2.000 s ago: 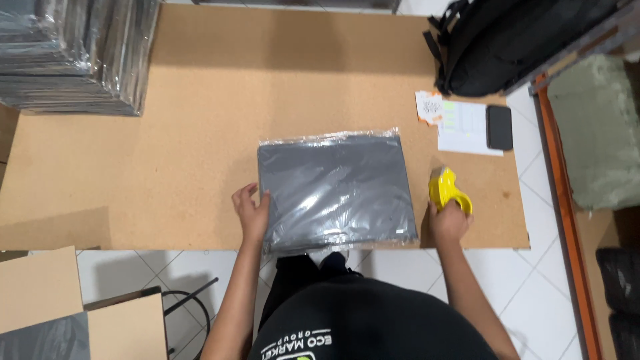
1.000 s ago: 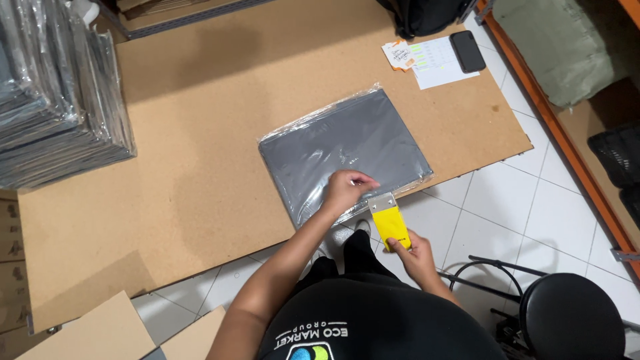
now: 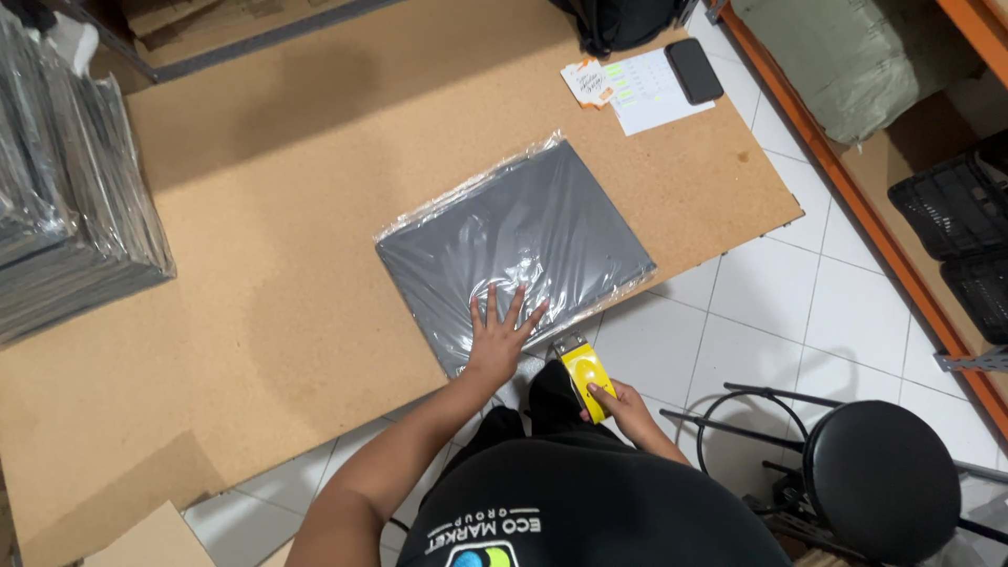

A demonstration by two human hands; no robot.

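Note:
A flat grey item in a clear plastic wrapper (image 3: pixel 512 236) lies on the wooden tabletop (image 3: pixel 315 205), turned at an angle near the front edge. My left hand (image 3: pixel 500 339) rests on its lower part with the fingers spread, holding nothing. In my right hand (image 3: pixel 610 402) is a yellow tape dispenser (image 3: pixel 587 378), held just off the table's front edge with its metal end toward the wrapped item. The dispenser does not touch the wrapper. Whether a strip of tape hangs from it cannot be told.
Stacks of similar wrapped items (image 3: pixel 87 205) stand at the left. Toward the back right are papers (image 3: pixel 654 110), a black phone (image 3: pixel 694 71) and a black bag (image 3: pixel 622 24). A round black stool (image 3: pixel 882 480) stands on the tiled floor at right, near an orange-framed shelf (image 3: pixel 858 197).
My left hand has gone from the wrapper's edge by the dispenser to lying spread on the wrapper. Two seconds ago the dispenser was over the table, right of the item; now it is past the front edge.

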